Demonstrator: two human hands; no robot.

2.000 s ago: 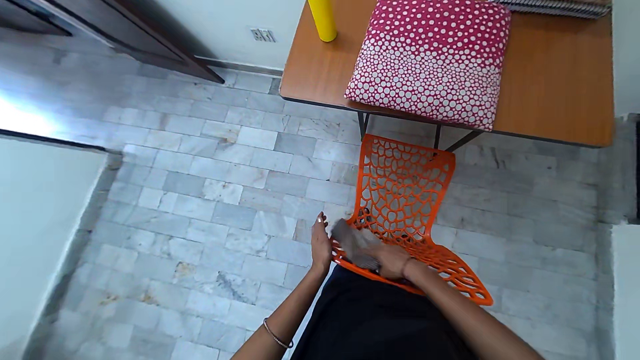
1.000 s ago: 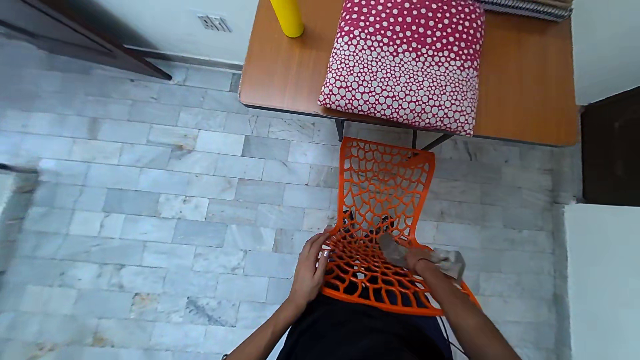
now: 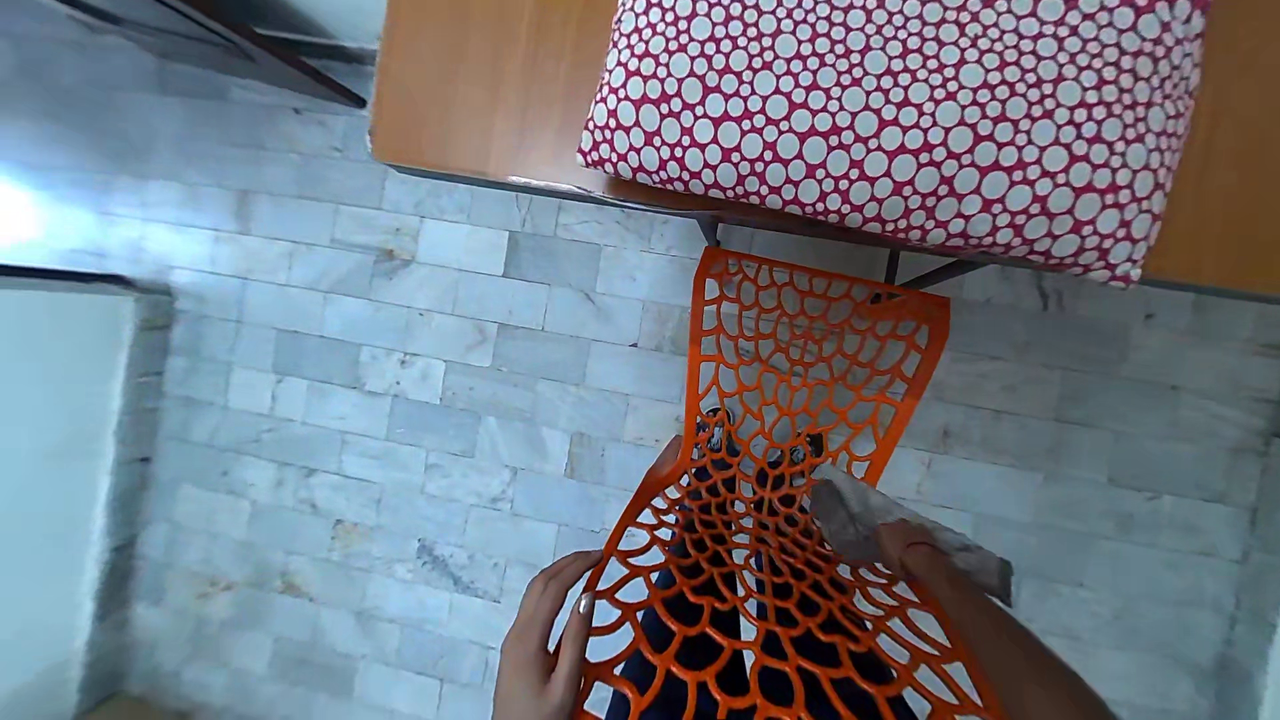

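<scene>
An orange openwork plastic chair shell (image 3: 800, 380) fills the lower middle of the head view, with my dark-clad legs and shoes visible through its holes. My left hand (image 3: 560, 620) is on the shell's left edge, thumb on the near face and fingers along the rim. At the right edge, my right hand (image 3: 905, 550) holds a crumpled grey cloth (image 3: 855, 510) against the mesh. Part of the cloth hangs out to the right of the wrist, and my right fingers are mostly hidden by it.
Beyond the chair stands a wooden-topped table (image 3: 480, 100) with dark metal legs. A pink and white dotted cushion (image 3: 890, 130) lies on it, overhanging the front edge slightly. Pale marble tiles (image 3: 450, 430) cover the floor. A white wall or panel (image 3: 60, 480) is at the left.
The chair shell has come up closer to the camera. My right hand and the cloth have moved from the seat's middle to its right side. My left hand now rests on the left edge.
</scene>
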